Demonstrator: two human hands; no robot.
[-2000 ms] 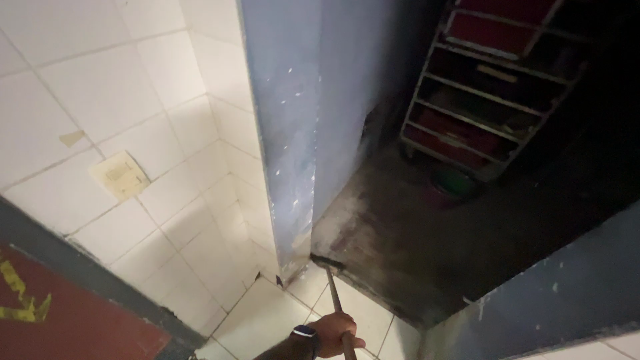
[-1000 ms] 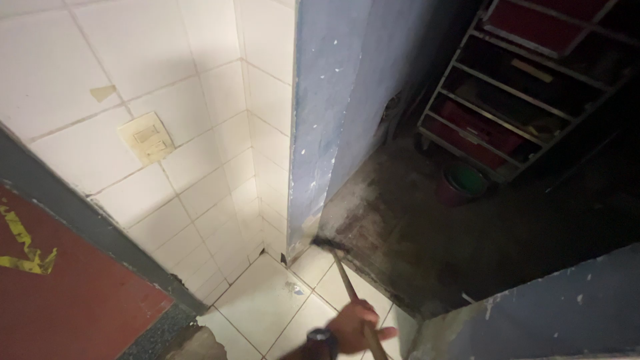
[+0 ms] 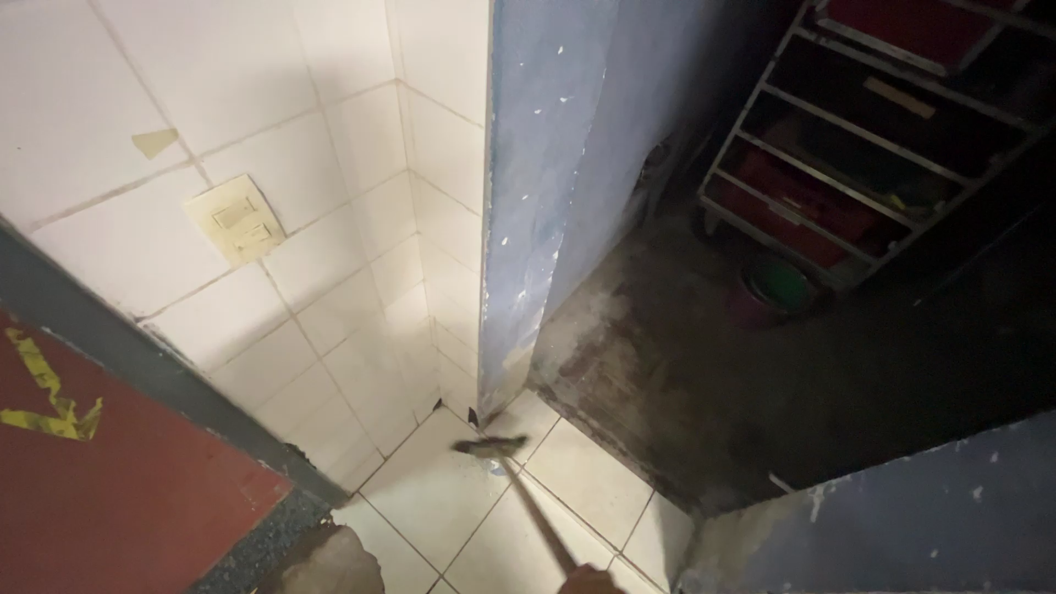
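Observation:
At the bottom edge, part of a hand (image 3: pixel 591 580) closes on the long pale handle of a broom (image 3: pixel 536 510); which hand it is, this frame alone does not settle, but the forearm came in from the lower left earlier, with a dark wristband. The broom's dark, narrow head (image 3: pixel 490 446) rests on the white floor tiles (image 3: pixel 450 487), near the foot of the blue wall edge. A small pale scrap (image 3: pixel 497 467) lies beside the head. No second hand shows.
A tiled wall with a light switch (image 3: pixel 237 219) stands left, near a red door (image 3: pixel 124 487). A brownish lump (image 3: pixel 330 563) sits at bottom left. Beyond the blue wall (image 3: pixel 536 165), a metal rack (image 3: pixel 833 157) and a bucket (image 3: pixel 771 289) stand on dark floor.
The broom head has moved from the doorway's threshold corner to the white tiles nearer me. The hand has moved down, mostly out of the frame.

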